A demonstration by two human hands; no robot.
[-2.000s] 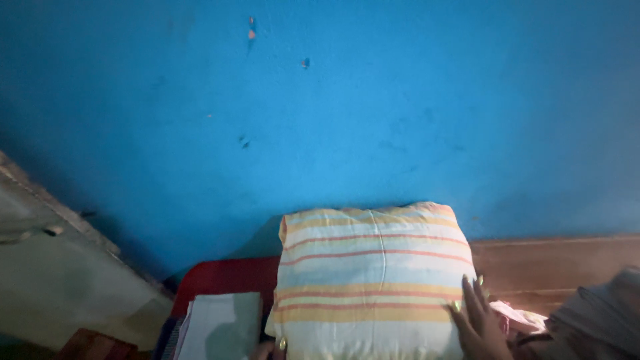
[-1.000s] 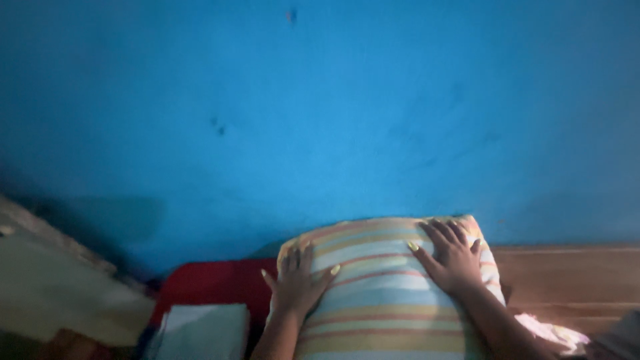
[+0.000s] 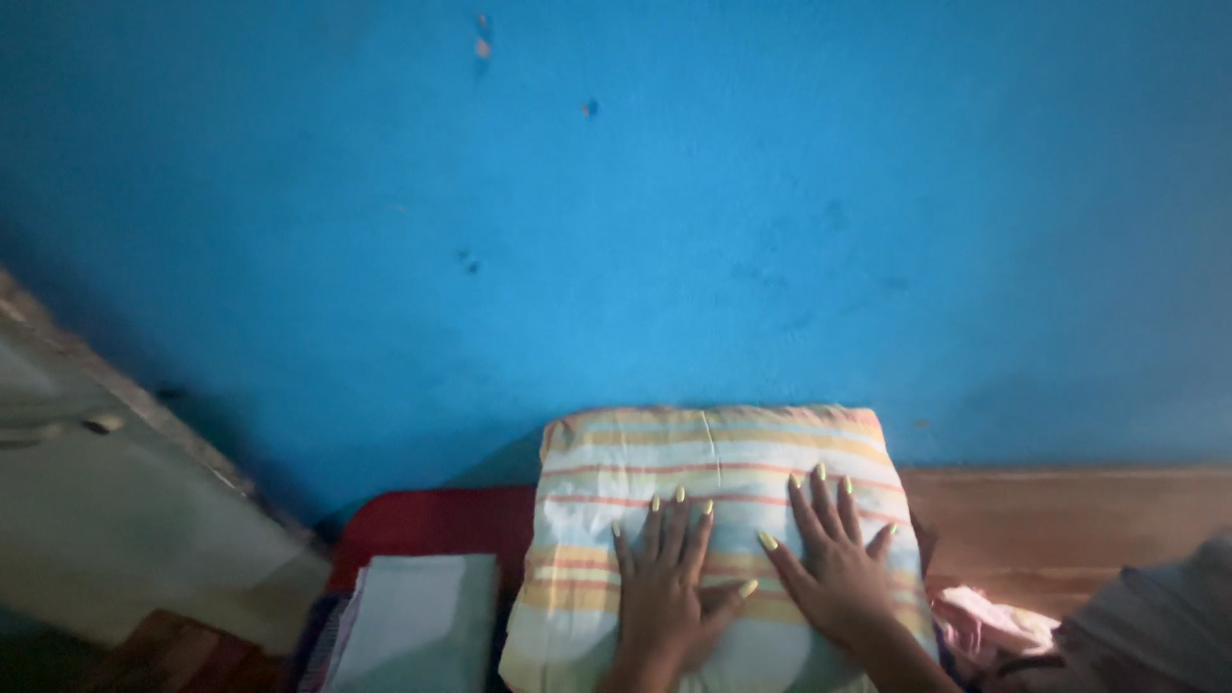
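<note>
A pillow or folded cloth bundle in striped fabric [image 3: 760, 452], with white, yellow, orange and pale blue bands, lies against the blue wall. My left hand [image 3: 664, 587] rests flat on its lower middle, fingers spread and pointing toward the wall. To the right of it, my right hand [image 3: 837, 568] also lies palm down on the striped fabric, fingers apart. Neither hand grips anything. The fingernails are yellow. The bundle's near edge runs out of the bottom of the view.
Left of the bundle, a white sheet or notebook stack [image 3: 419, 621] sits on a red surface [image 3: 433, 520]. A brown wooden board [image 3: 1068, 520] runs along the blue wall [image 3: 674, 241] at right, near pink cloth [image 3: 991, 621] and grey fabric [image 3: 1155, 616].
Two seconds ago my hands were at the bundle's sides. A second ago both lay on its upper part; now they rest lower and closer together, and its top looks flatter.
</note>
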